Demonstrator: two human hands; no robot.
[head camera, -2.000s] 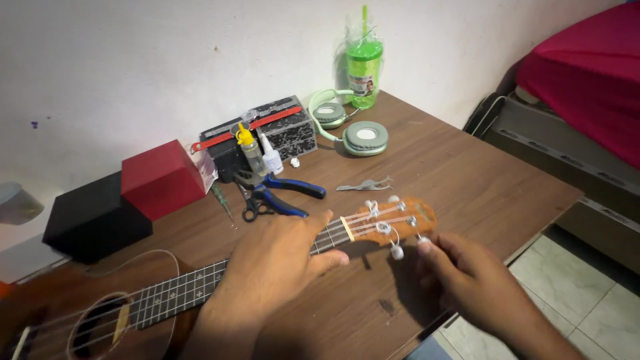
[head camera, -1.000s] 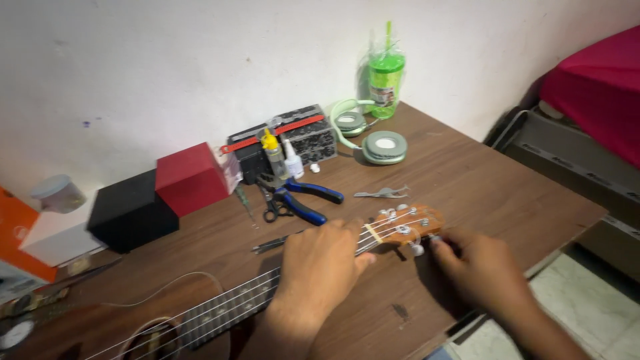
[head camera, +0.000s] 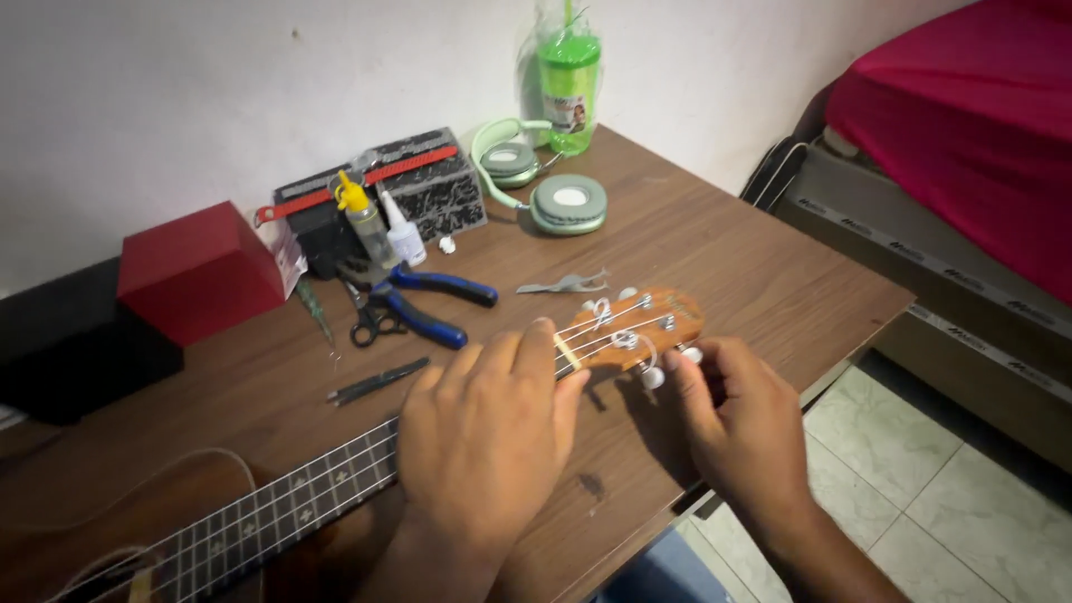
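A brown wooden ukulele lies over the desk at the lower left, its headstock pointing right. My left hand is wrapped over the upper neck, just below the pale nut. With thumb and fingers my right hand pinches a white tuning peg on the near side of the headstock. Beside it another white peg is untouched. Coiled string ends curl around the tuning posts. The neck under my left palm is hidden.
Behind the neck lie blue-handled pliers, scissors, tweezers and a dark pen-like tool. Farther back stand a red box, small bottles, green headphones and a green tumbler. The desk's edge runs close to my right hand.
The view has shifted between frames. My left hand stays on the neck and my right hand stays at the near-side pegs; its fingers have changed position slightly.
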